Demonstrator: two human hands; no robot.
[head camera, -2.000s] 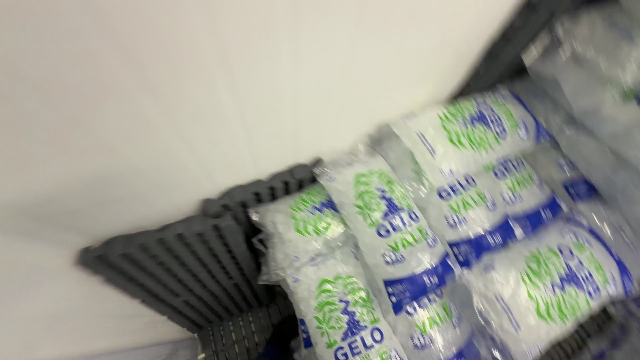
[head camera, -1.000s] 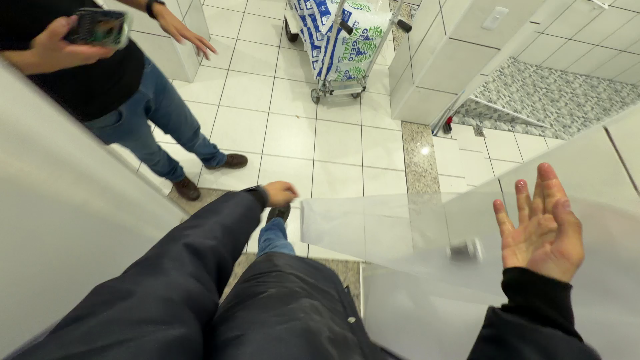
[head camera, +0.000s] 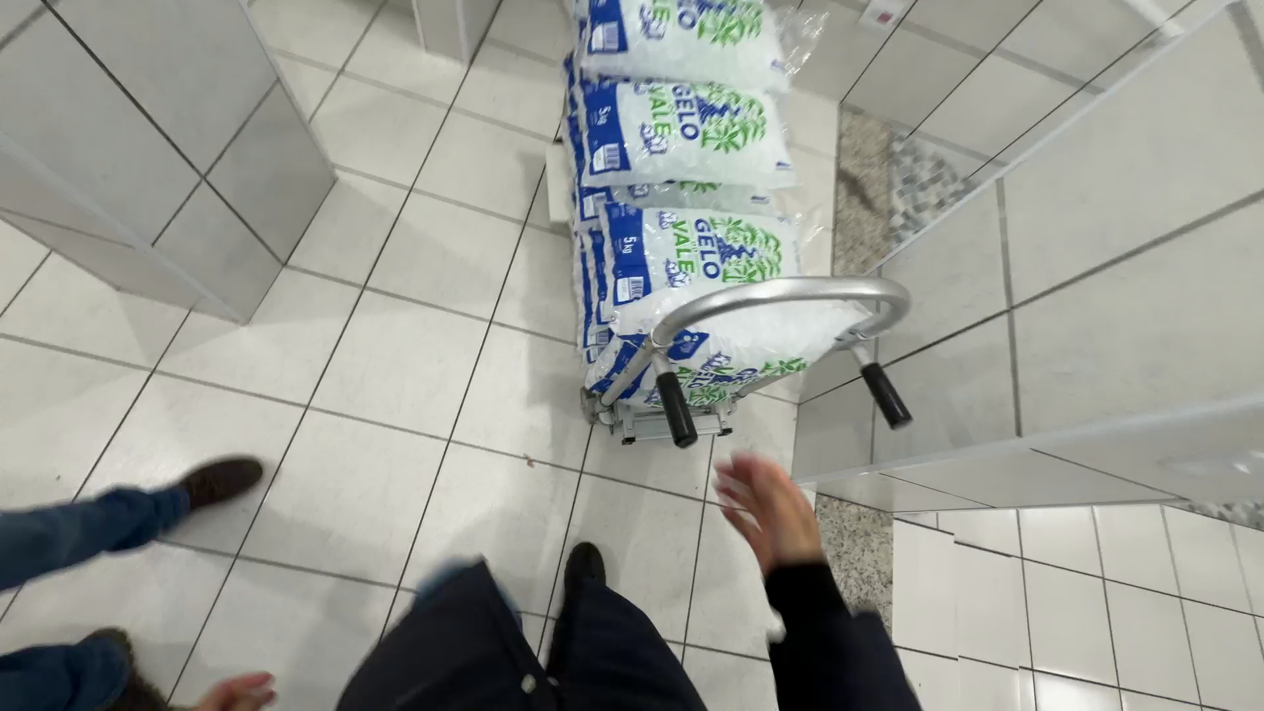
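Note:
My right hand, blurred, is held out with fingers spread and nothing in it, just below the black grips of a metal hand truck. It does not touch the left grip or the right grip. Stacked on the truck are several printed plastic bags of ice, white with blue and green; the nearest bags lie behind the curved handle. Fingers of what looks like my left hand show at the bottom edge, extended and empty, the rest cut off.
Another person's jeans leg and brown shoe are at the left. A tiled wall corner juts in at upper left. A tiled partition stands close to the truck's right side, above a granite strip.
The view has moved from ice bags in a dark crate, past a translucent strip by my right hand, to the loaded hand truck, which is now much nearer than one second ago.

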